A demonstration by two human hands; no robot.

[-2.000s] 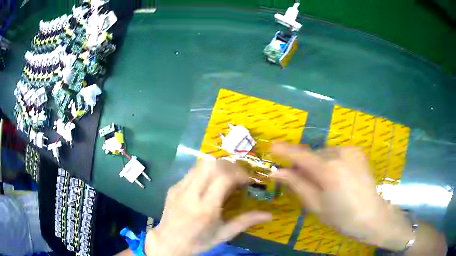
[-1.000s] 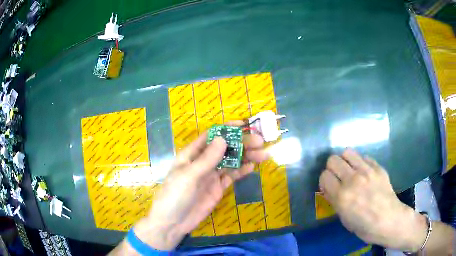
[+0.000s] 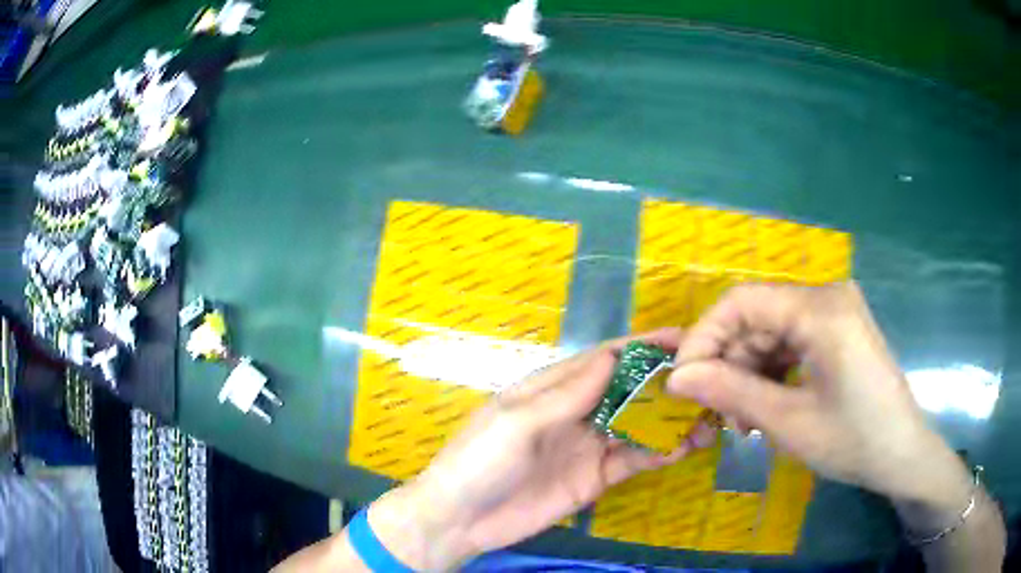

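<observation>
My left hand (image 3: pixel 526 431), with a blue wristband, holds a green circuit board (image 3: pixel 636 375) over the yellow tape sheets. A yellow adhesive piece (image 3: pixel 663 412) lies at an angle against the board, with a pale edge showing. My right hand (image 3: pixel 773 375) pinches the upper edge of this piece between thumb and fingers. The plug end of the held board is hidden behind my hands. Below them lie the left yellow tape sheet (image 3: pixel 470 291) and the right yellow tape sheet (image 3: pixel 739 241), which has a gap low down.
A taped unit with its plug (image 3: pixel 509 84) stands at the far edge. One loose unit with a white plug (image 3: pixel 246 388) lies at left. A large pile of white and green units (image 3: pixel 101 213) covers the black mat (image 3: pixel 207 146). Rows of small parts (image 3: pixel 168 492) are at lower left.
My right hand has come from the right to the board and now grips a yellow piece against it. The board has tilted in my left hand. The camera view has swung left.
</observation>
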